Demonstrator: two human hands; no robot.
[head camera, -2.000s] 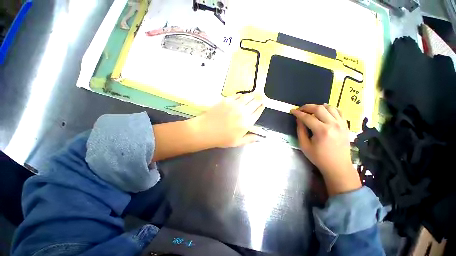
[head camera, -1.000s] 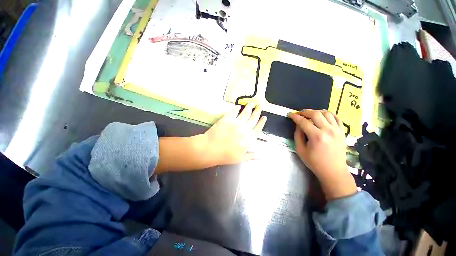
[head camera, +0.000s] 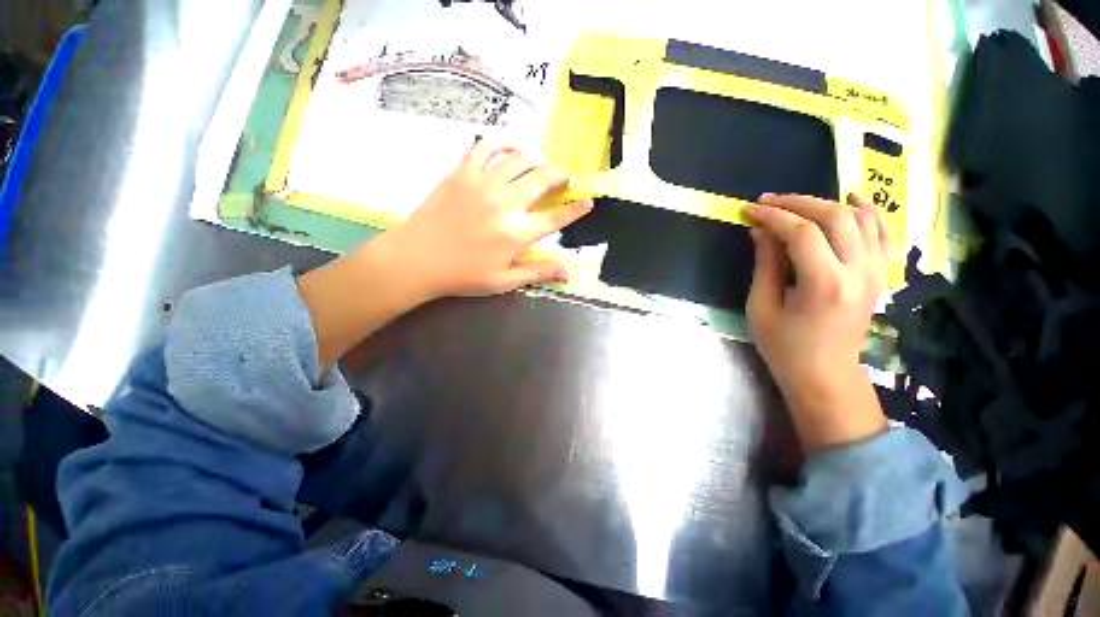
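The yellow template flap (head camera: 724, 201) lies over a black fabric panel (head camera: 682, 253), its near edge apparently raised. The panel shows through the large window and sticks out beyond the near edge. My right hand (head camera: 818, 265) pinches the flap's near edge between thumb and fingers, right of the middle. My left hand (head camera: 489, 223) is palm down with fingers spread, its fingertips at the flap's near left corner. Whether these fingertips also touch the panel is hidden. The white sewing template (head camera: 362, 145) with pale green and yellow taped edges lies beneath.
A black fabric pile (head camera: 1025, 205) is on the right, with loose black strips (head camera: 941, 331) in front. A blue tray (head camera: 36, 133) is at the far left. The shiny metal table (head camera: 543, 398) lies between my arms. A reddish-grey picture (head camera: 440, 94) is on the template.
The flap's near edge looks higher, and more black panel shows below it. The left slot shows wider black areas. My left hand has shifted left; my right hand stays at the flap's edge.
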